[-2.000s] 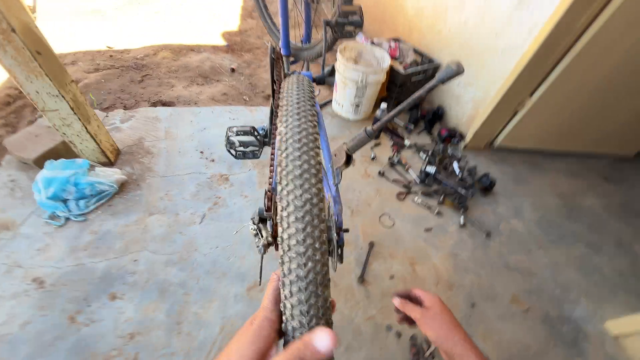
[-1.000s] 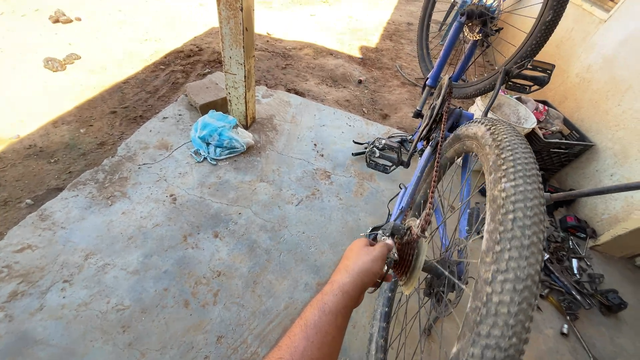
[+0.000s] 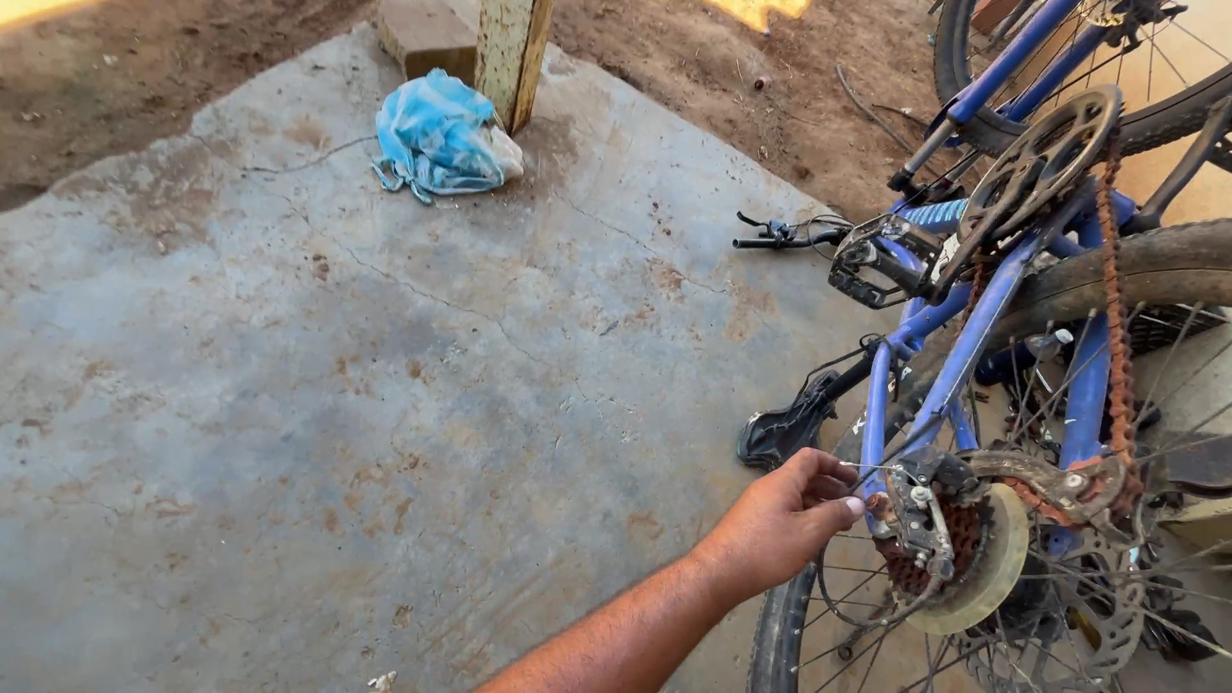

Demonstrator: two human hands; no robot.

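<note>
A blue bicycle (image 3: 977, 322) stands upside down at the right, its saddle (image 3: 789, 423) and handlebar (image 3: 770, 241) low by the floor. My left hand (image 3: 804, 510) is beside the rear derailleur (image 3: 924, 515), its fingers curled and its thumb extended close to a thin cable (image 3: 871, 468). Whether the fingertips grip the cable is unclear. Right of the hand are the rusty rear cassette (image 3: 962, 539), a yellowed plastic spoke guard (image 3: 1006, 568) and a disc brake rotor (image 3: 1116, 616). A rusty chain (image 3: 1115, 318) runs up to the chainrings (image 3: 1068, 159). My right hand is out of view.
A blue plastic bag (image 3: 438, 135) lies on the cracked concrete floor (image 3: 385, 433) against a post (image 3: 510, 58), near a block (image 3: 423, 38). Dirt ground (image 3: 693, 77) borders the slab. A pedal (image 3: 881, 260) juts out toward the left. A dark bottle (image 3: 1020, 356) shows behind the frame.
My left hand went from the rear tyre to the derailleur, then shifted to the cable beside it. My right hand has left the view. The view has swung left and moved closer to the derailleur.
</note>
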